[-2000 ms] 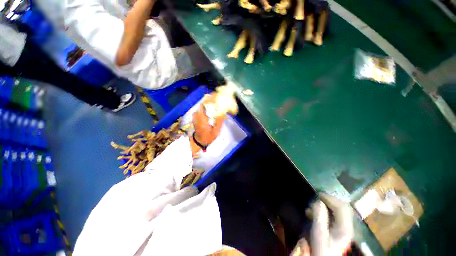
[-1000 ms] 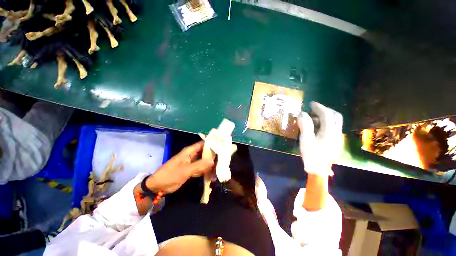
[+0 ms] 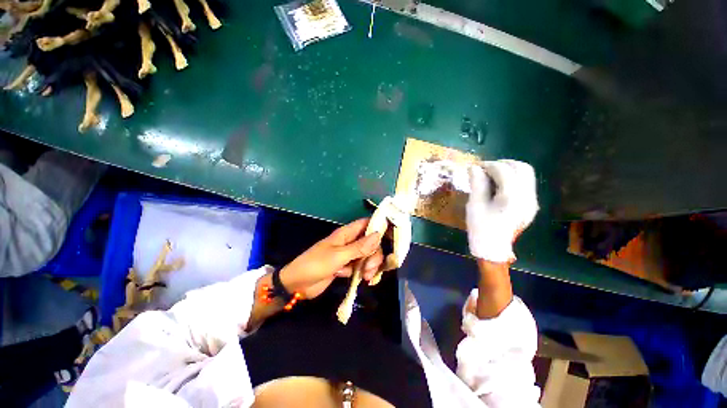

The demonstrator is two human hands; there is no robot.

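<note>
My left hand, bare with a dark band and orange beads at the wrist, holds a tan figure body over my lap at the bench edge. Its thin legs point down and its paler blocky top points up. My right hand, in a white glove, is over the right side of the yellow-brown glue card. White glue lies on the card's middle. The gloved fingers are curled; whether they hold an applicator cannot be told.
Black figures with tan legs are heaped on the green bench at the upper left. A small clear bag lies at the back. A blue bin holds tan bodies at the lower left. A heating box stands right, an open carton below.
My left hand has brought the body slightly right, closer to the card. My gloved hand has moved from beside the card to over its right part. The orange glow under the heating box has dimmed.
</note>
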